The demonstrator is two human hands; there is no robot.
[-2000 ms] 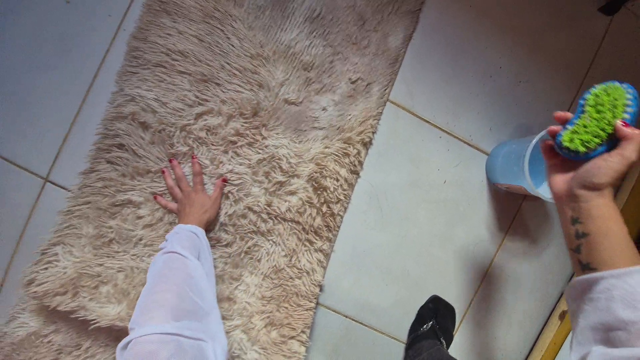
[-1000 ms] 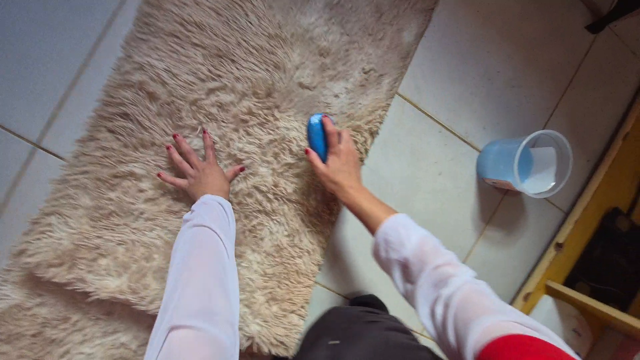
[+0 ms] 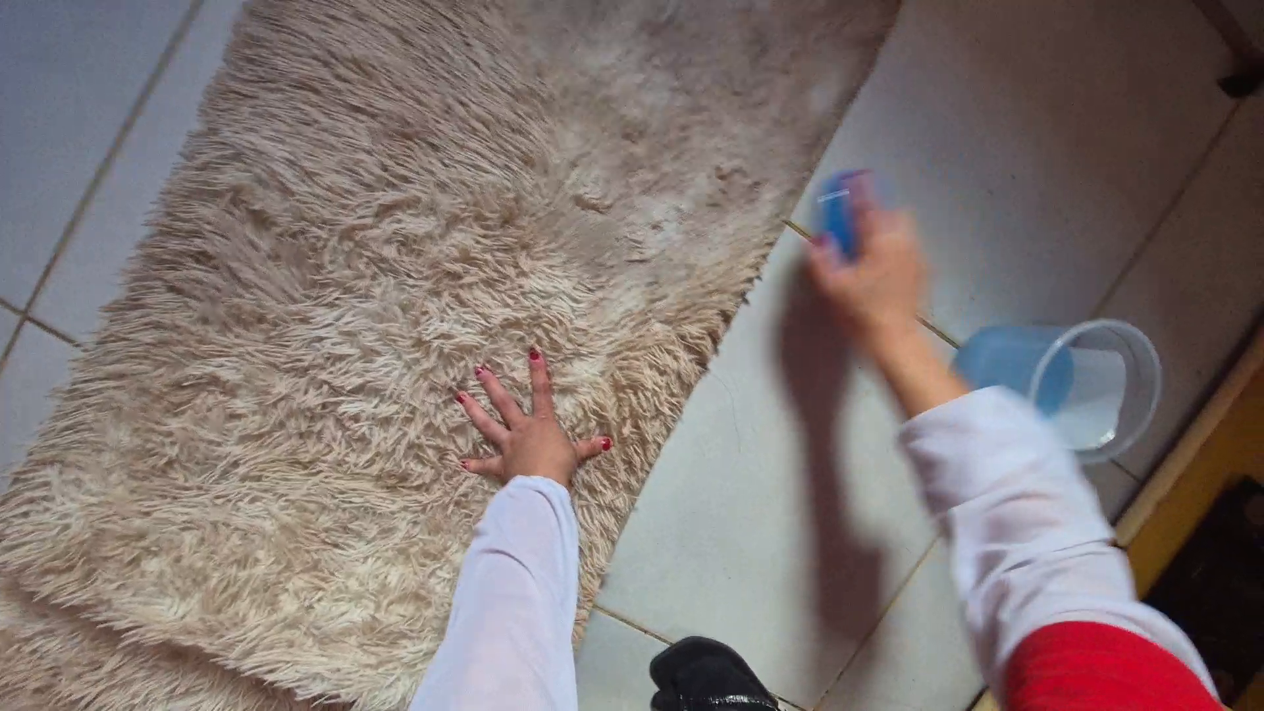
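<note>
My left hand [image 3: 533, 439] lies flat with its fingers spread on a beige shaggy rug [image 3: 326, 375], near the rug's right edge. Held in my right hand [image 3: 879, 272], above the floor tiles just right of the rug, is a blue scrub brush [image 3: 841, 212]; hand and brush are blurred. The bristles are hidden in this view. Below and to the right of that hand, a clear plastic tub [image 3: 1096, 390] with blue liquid stands on the tiles, partly behind my right sleeve.
Pale floor tiles [image 3: 731, 533] lie on both sides of the rug. A black shoe [image 3: 706, 671] is at the bottom. A yellow wooden frame [image 3: 1200, 464] runs along the right side, and a dark object [image 3: 1239, 79] shows at the upper right.
A second ago my right hand held the brush down on the rug; now it is off the rug, to the right, over the tiles. My left hand still rests on the rug, nearer its right edge.
</note>
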